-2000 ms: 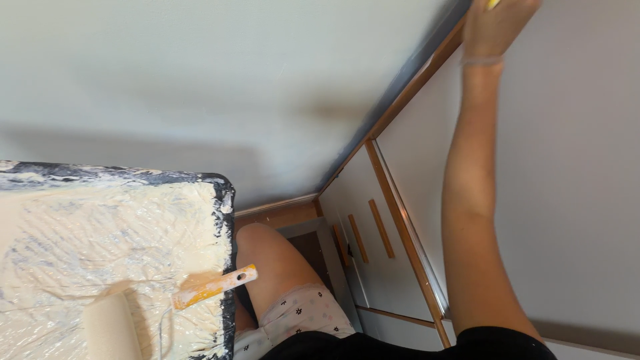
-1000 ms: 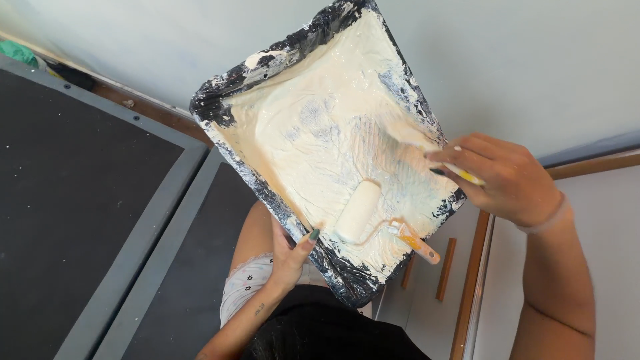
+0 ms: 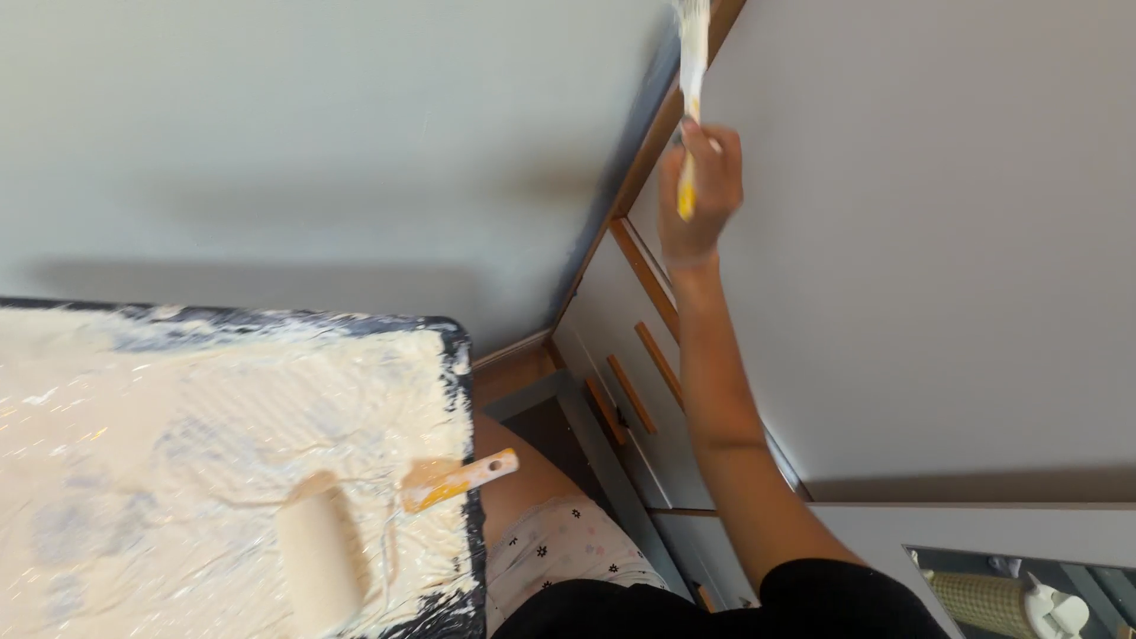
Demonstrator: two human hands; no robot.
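Note:
My right hand (image 3: 703, 182) is closed around the yellow and white handle of a paintbrush (image 3: 692, 67). The paint-covered bristles reach the top edge of the view, by the dark unpainted strip of wall beside the wooden cabinet edge; whether they touch it I cannot tell. My left hand is out of view. At the lower left a black-rimmed paint tray (image 3: 457, 355) is coated with cream paint. In it lies a small paint roller (image 3: 319, 559), its orange and white handle (image 3: 461, 481) sticking out over the tray's right edge.
A pale wall (image 3: 311, 115) fills the upper left. On the right stands a cabinet with a grey panel (image 3: 932, 266) and wooden trim (image 3: 652, 146); wooden handles (image 3: 630, 393) lie lower down. An open compartment (image 3: 994, 590) at the lower right holds a checked item. My legs are beside the tray.
One second ago my right hand held the brush over the tray and my left hand held the tray's edge. The brush is now up by the wall's edge. The view has turned.

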